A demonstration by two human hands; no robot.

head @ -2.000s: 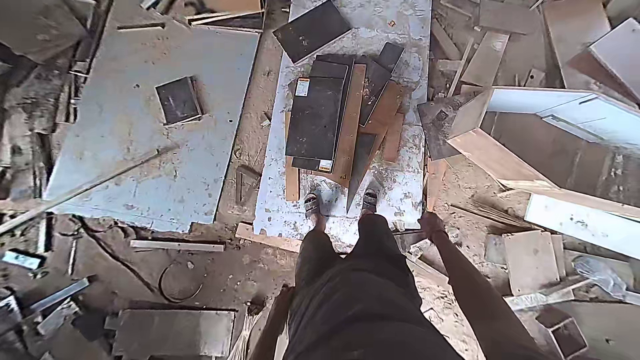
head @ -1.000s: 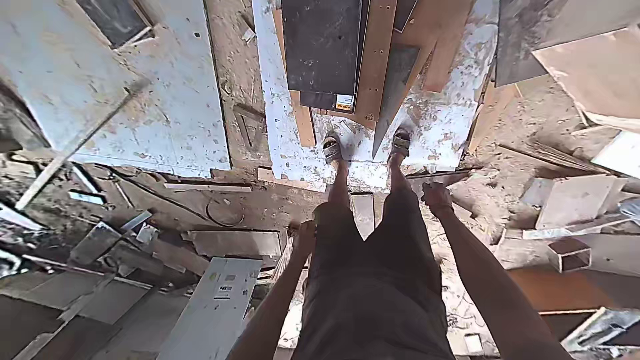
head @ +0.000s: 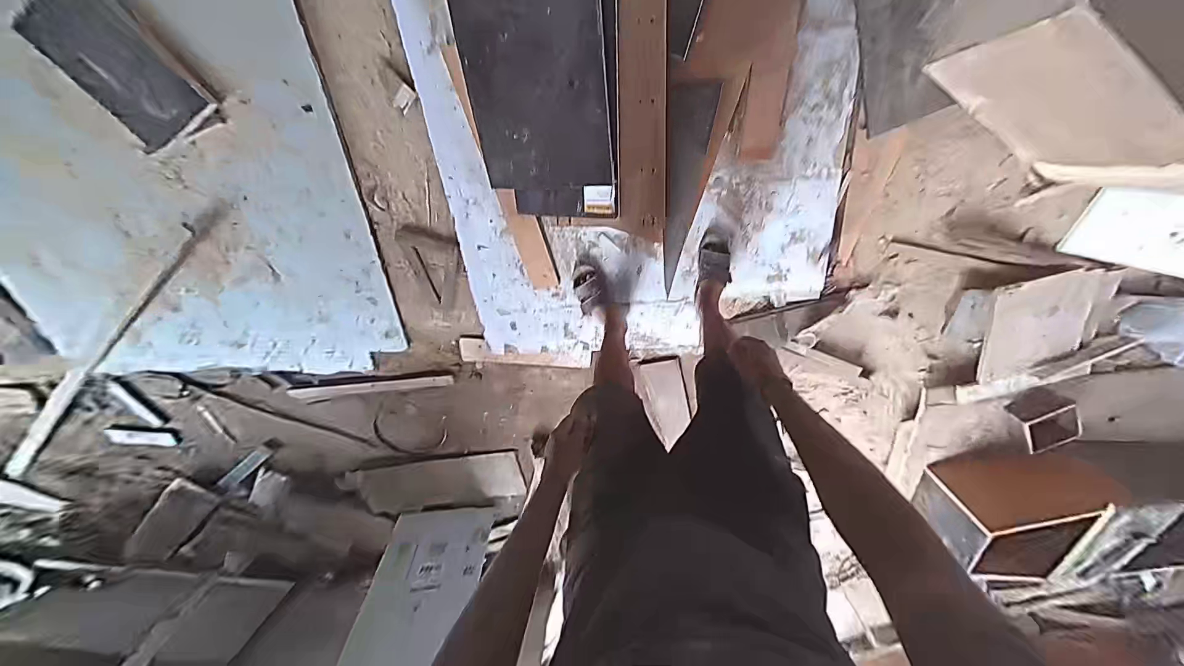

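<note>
My left hand point(head: 566, 444) hangs beside my left thigh, near the knee; a small dark thing shows at its outer side, too blurred to name, and its fingers are hard to make out. My right hand point(head: 757, 363) is by my right knee, its fingers curled; whether anything lies in it is hidden. Beyond my sandaled feet, dark boards point(head: 535, 92) are stacked over a brown wooden board point(head: 642, 120) with a row of holes. A narrow pointed dark piece point(head: 686, 166) lies to their right. All rest on a scuffed white panel point(head: 786, 222).
A large pale panel point(head: 268, 231) lies at left, bearing a dark board point(head: 116, 69) and a long wooden stick point(head: 120, 333). A labelled white board point(head: 421, 573) is at lower left. Loose boards point(head: 1054, 88) and an open brown box point(head: 1027, 495) lie at right among debris.
The view has tilted down and come closer to my feet. My right hand, farther out from my leg before, is now close beside my right knee.
</note>
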